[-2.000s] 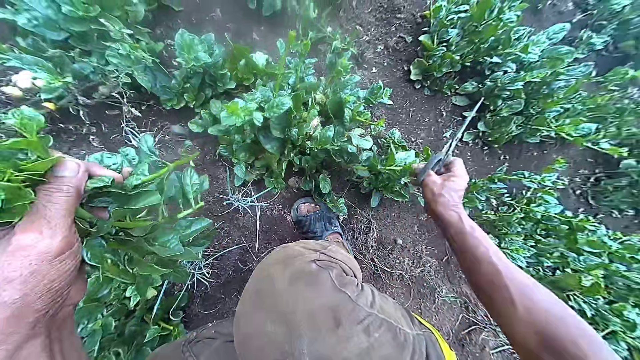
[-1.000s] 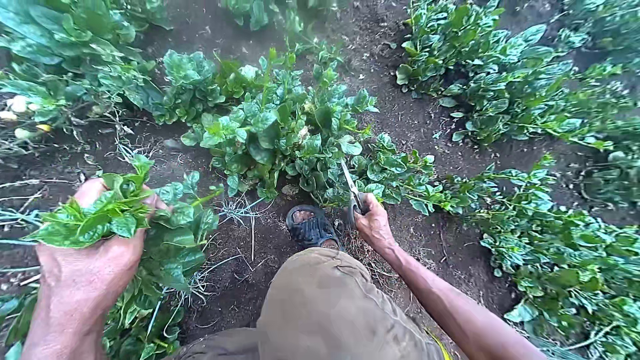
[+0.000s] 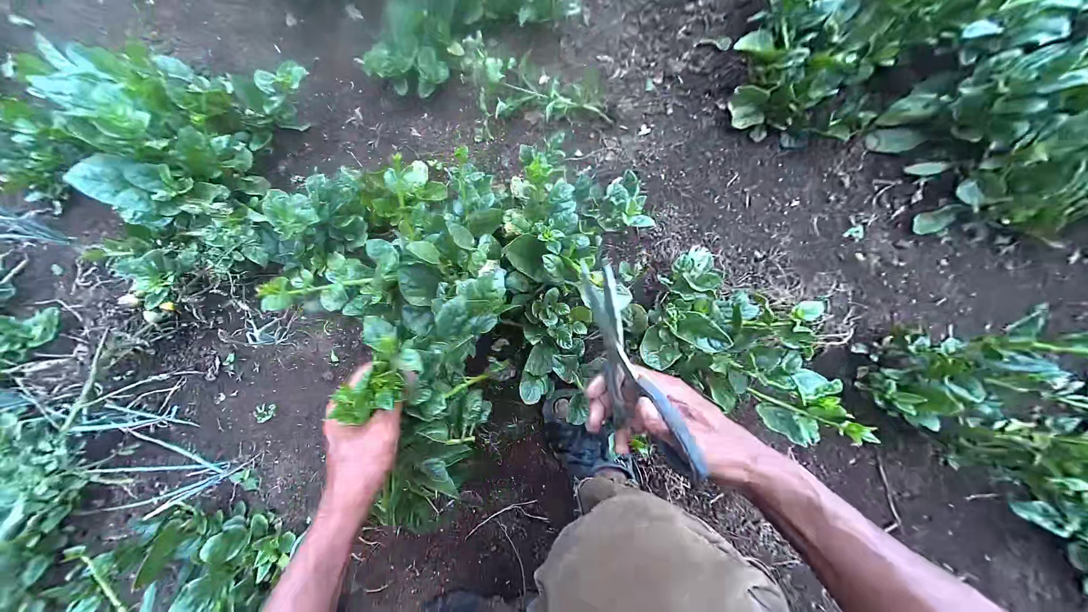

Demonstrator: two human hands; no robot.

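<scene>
My left hand [image 3: 365, 433] is closed around a bunch of cut leafy greens [image 3: 370, 395], its bright green tips showing above the fingers. Large leafy stems lie just right of that hand, and it is unclear whether they are held too. A pair of metal scissors [image 3: 614, 336] is in my right hand [image 3: 667, 416], blades pointing up and away, slightly apart. Behind the blades grows a low, broad-leaved green plant [image 3: 476, 246]. Part of its foliage spreads to the right of the scissors, beyond my right hand.
My sandalled foot [image 3: 586, 446] stands on dark soil just below the plant, with my trousered knee [image 3: 654, 552] nearer. More leafy plants [image 3: 1003, 110] grow at the upper right, right edge and left. Thin blue-green onion-like leaves [image 3: 183, 484] lie at the lower left.
My left hand with the greens has moved right, closer to the plant in the middle. The scissors have swung to point more upward. The view has shifted.
</scene>
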